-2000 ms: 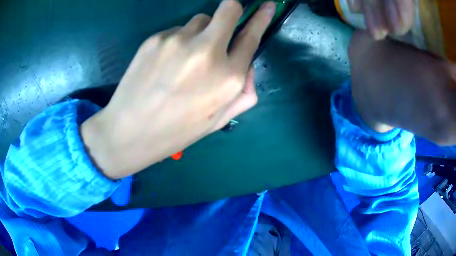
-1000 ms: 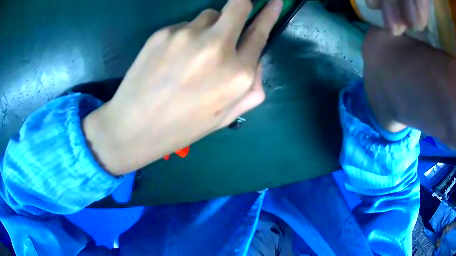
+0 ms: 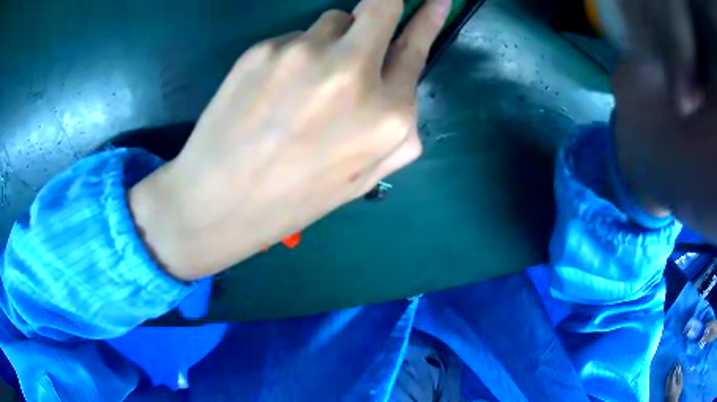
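My left hand lies palm down over a long black housing at the top edge, its fingers on it. A strip of the green circuit board shows between the fingers; the rest is cut off by the frame's edge. My right hand is at the upper right, dark, blurred and partly out of the picture. A bit of orange-yellow, perhaps the electric screwdriver, shows beside its fingers; whether the hand grips it cannot be told.
Red-orange pieces and a small dark part with a light mark lie on the dark green mat by my left wrist. A blue strip shows beside my left cuff. Part of a person shows at the lower right.
My right hand has moved right, towards the frame's edge, and the orange-yellow thing shows less. My left hand and the housing have shifted slightly right. Part of a person has appeared at the lower right.
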